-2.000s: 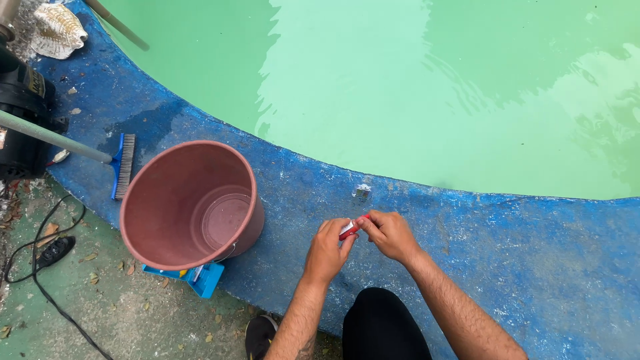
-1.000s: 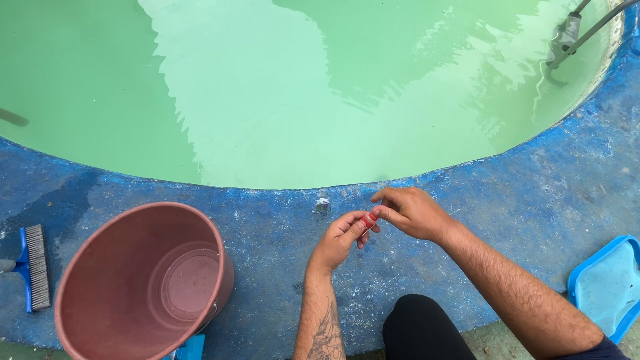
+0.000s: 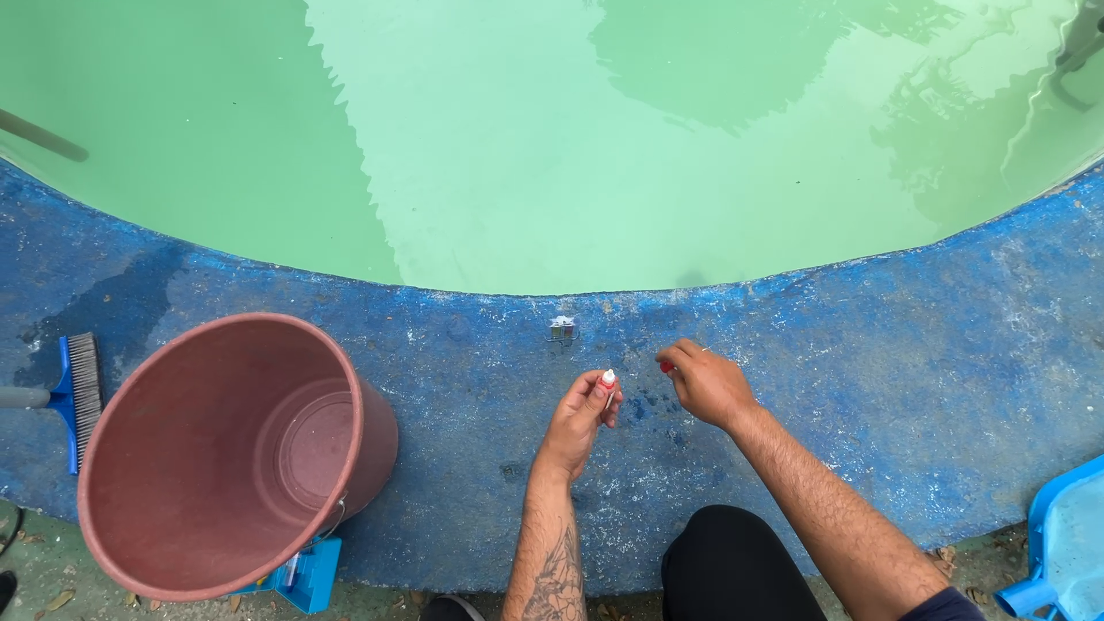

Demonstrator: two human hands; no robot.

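My left hand (image 3: pixel 585 412) holds a small dropper bottle (image 3: pixel 608 383) upright, its white nozzle bare and a red band below it. To the right, my right hand (image 3: pixel 709 379) pinches a small red cap (image 3: pixel 667 366) between its fingertips, apart from the bottle. Beyond the hands, near the pool's edge, a small clear test vial holder (image 3: pixel 562 329) with dark and yellowish parts sits on the blue ledge (image 3: pixel 466 414); its details are too small to tell.
A large reddish-brown bucket (image 3: pixel 216 448) lies tilted at left, with a blue plastic case (image 3: pixel 312 573) partly behind it. Farther left is a blue brush (image 3: pixel 82 401). Green pool water (image 3: pixel 535 155) borders the ledge. A light-blue plastic tool (image 3: pixel 1069 543) is at lower right.
The red cap has come off the bottle, and my hands have moved apart; one second ago they were together at it. The view has shifted.
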